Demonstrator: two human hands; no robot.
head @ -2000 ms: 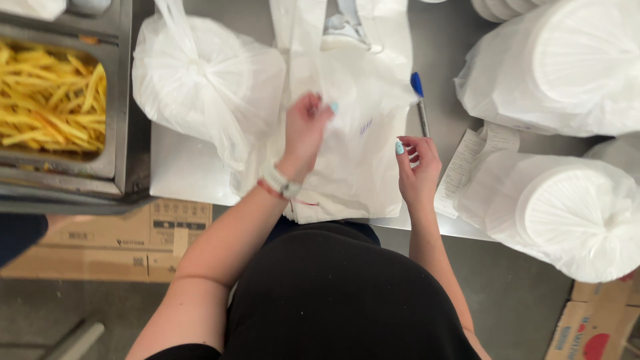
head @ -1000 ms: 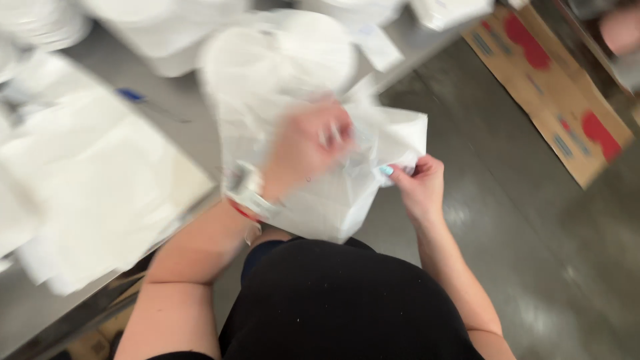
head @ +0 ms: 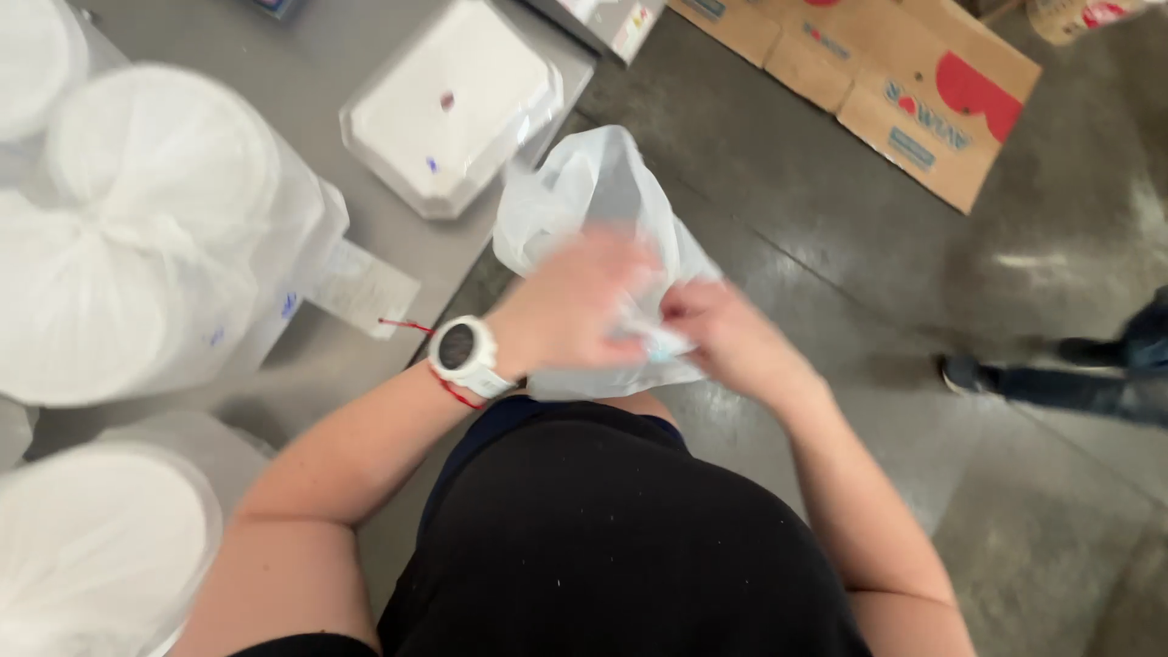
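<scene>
A thin white plastic bag is held in front of my body, over the floor beside the counter's edge. My left hand, blurred by motion, is at the bag's near part, with a white watch on the wrist; whether its fingers grip the plastic is unclear. My right hand pinches the gathered plastic just right of the left fingers. On the metal counter behind, a white clamshell container is wrapped in clear plastic and bears small marks.
White bags with round containers fill the left of the metal counter, with a paper slip beside them. Flattened cardboard lies on the concrete floor. A person's legs are at the far right.
The view has swung far to the right, away from the fries and pen. Both hands were apart above the counter two seconds ago; now they are close together at a white plastic bag.
</scene>
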